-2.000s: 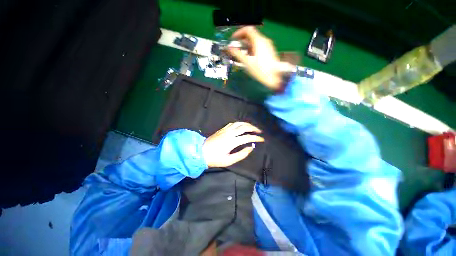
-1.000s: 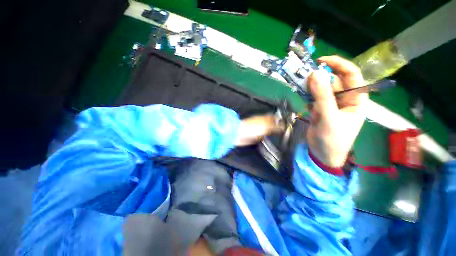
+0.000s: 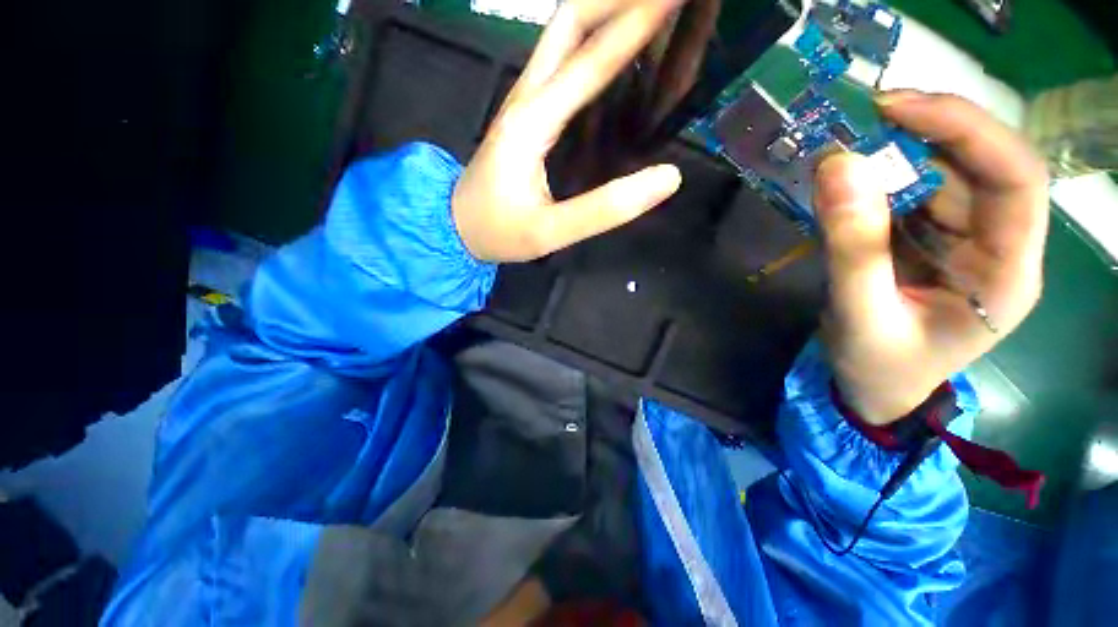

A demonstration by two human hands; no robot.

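My right hand (image 3: 926, 257) holds a blue mainboard (image 3: 785, 141) with grey shields between thumb and fingers, above the tray's right part. Thin tweezers (image 3: 981, 312) lie across this hand. My left hand (image 3: 552, 141) is at upper centre with its thumb apart. Its fingers are beside a dark, glossy, tilted panel (image 3: 730, 67), which looks like a phone housing and shows a finger reflection. Whether the fingers grip it cannot be told. A small white piece (image 3: 631, 285) lies in a slot of the black tray (image 3: 546, 306). A gold strip (image 3: 781, 261) shows below the board.
Blue-white boards (image 3: 864, 31) lie beyond the held board, near the white strip on the green mat (image 3: 1073, 319). A yellowish cylinder (image 3: 1079, 129) is at the right edge. A dark red strap (image 3: 993, 465) with a thin cord hangs from my right wrist.
The view has moved closer over the tray. My left hand has moved up from the tray's right part, thumb now spread. My right hand still holds a board, now nearer the dark panel.
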